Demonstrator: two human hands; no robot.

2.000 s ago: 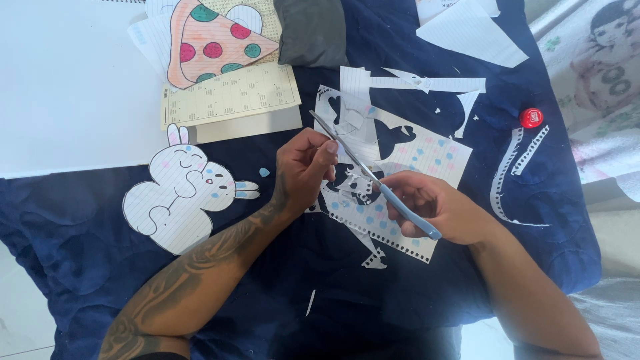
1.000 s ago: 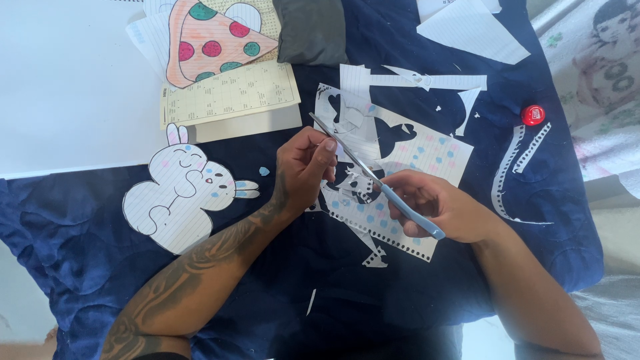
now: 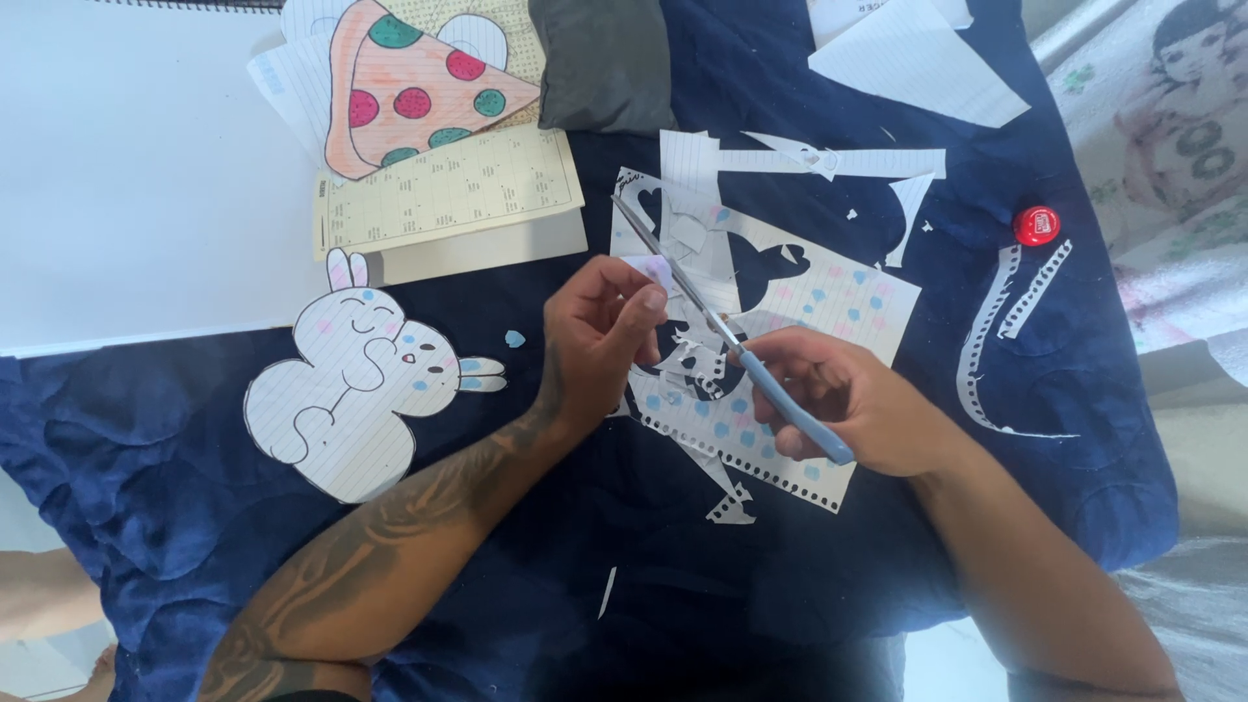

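My right hand (image 3: 829, 395) holds a pair of scissors (image 3: 775, 395) with blue handles, its metal blades pointing up and left and looking closed or nearly so. Between the thumb and fingers of my left hand (image 3: 609, 336) is a small piece of paper (image 3: 650, 268) with a pinkish-purple tint, just left of the blades. Beneath both hands lies a lined sheet (image 3: 829, 283) with blue and pink spots, cut-out holes and a perforated edge. Loose scraps cover part of it. To the left of my left hand rests a paper cutout of two bunnies (image 3: 341, 390).
A pizza-slice drawing (image 3: 419, 93) lies on a cream printed sheet (image 3: 458, 200) at the upper left, beside a dark grey cloth item (image 3: 604, 63). A large white pad (image 3: 136, 175) fills the left. Perforated strips (image 3: 980, 341) and a red cap (image 3: 1036, 226) lie right on the blue quilted cloth (image 3: 1053, 487).
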